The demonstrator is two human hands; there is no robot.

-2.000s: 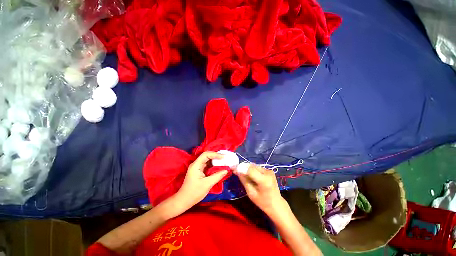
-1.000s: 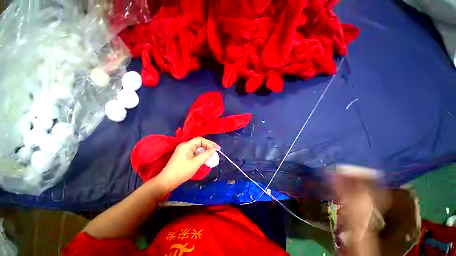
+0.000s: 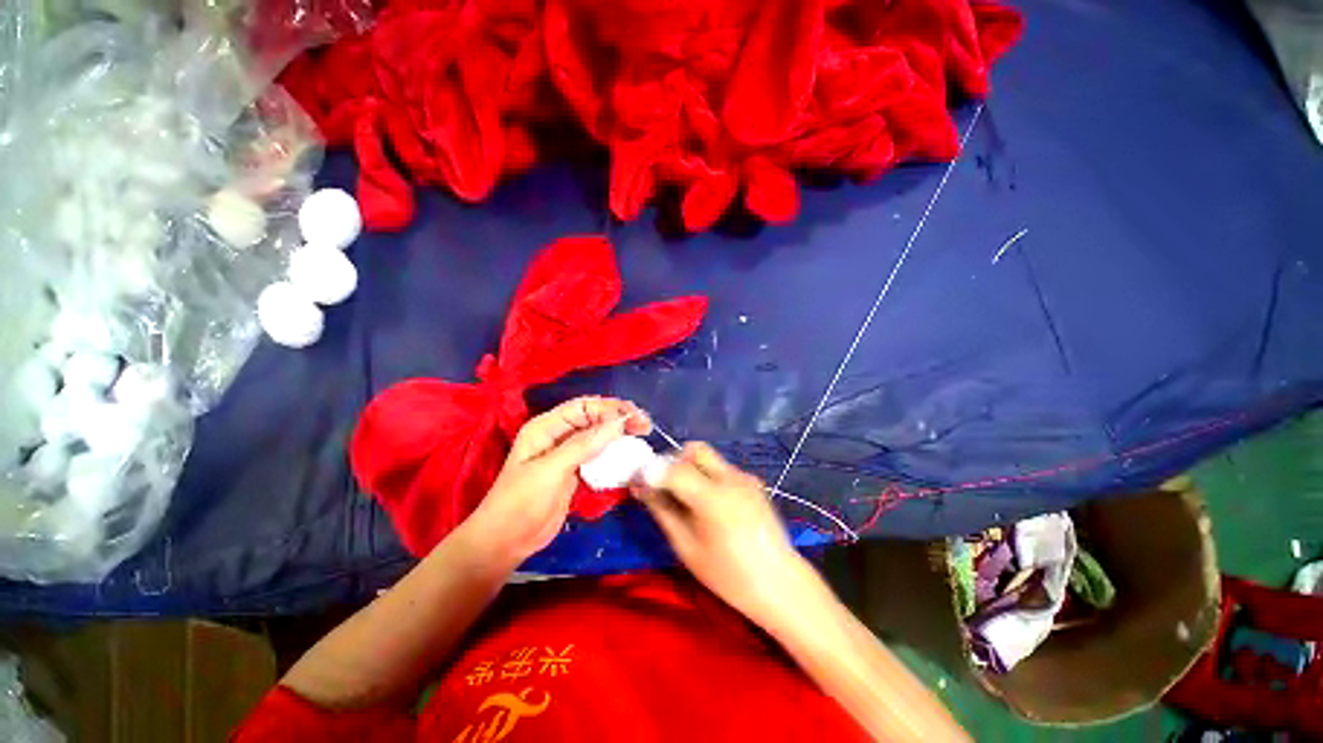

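Note:
The red plush piece [image 3: 435,443] lies at the near edge of the table, its lobes spread left and away. My left hand [image 3: 544,472] holds a white ball [image 3: 620,462] against a red end of it. My right hand [image 3: 714,520] is at the ball's right side, fingertips pinched close to it. A needle between them cannot be made out. White sewing thread [image 3: 813,505] shows above the ball and to the right of my right hand. A white band shows at my right fingertips.
A pile of red plush [image 3: 697,109] lies at the far side. A clear bag of white balls [image 3: 102,290] is at left, with loose balls [image 3: 321,273] beside it. A long white thread [image 3: 885,298] slants across. A box of scraps [image 3: 1146,617] and red crate [image 3: 1255,653] stand below right.
My right hand came back from the far right, where it had pulled the thread out long, to the ball. The thread is now slack. The view shifted slightly.

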